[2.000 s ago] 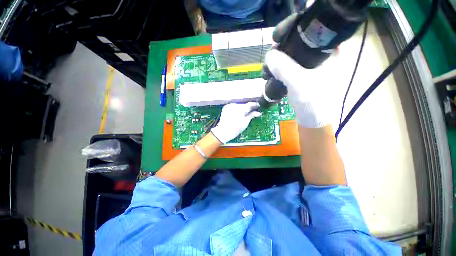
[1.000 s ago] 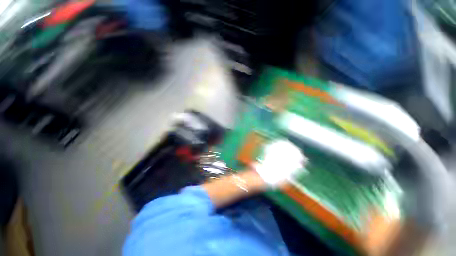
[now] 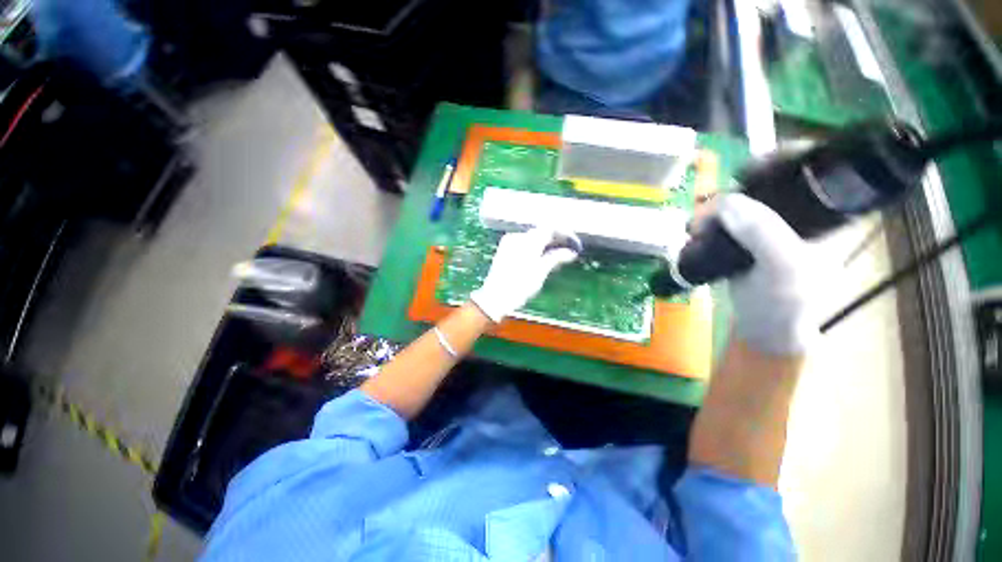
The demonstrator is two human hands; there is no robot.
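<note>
The green circuit board (image 3: 593, 294) lies on the orange jig (image 3: 429, 288) on the green mat (image 3: 398, 294). A long white heatsink bar (image 3: 615, 220) crosses the board, with a finned heatsink (image 3: 626, 154) behind it. My left hand (image 3: 519, 270), in a white glove, is over the board at the bar's front edge, dark fingertips together; whether they hold a small part cannot be told. My right hand (image 3: 766, 269), gloved, grips the black electric screwdriver (image 3: 808, 198), whose tip points left over the board's right side.
A black parts bin (image 3: 236, 423) at the left holds a heap of shiny screws (image 3: 357, 357) and clear plastic bags (image 3: 280, 274). A blue marker pen (image 3: 443, 189) lies on the mat's left edge. A person in blue (image 3: 610, 49) is beyond the mat. The conveyor (image 3: 852, 406) is at the right.
The view swung to the bin and back. My left hand has moved from beside the bin to the board's middle. The screwdriver, earlier at my left fingertips, is now tilted lower and further right.
</note>
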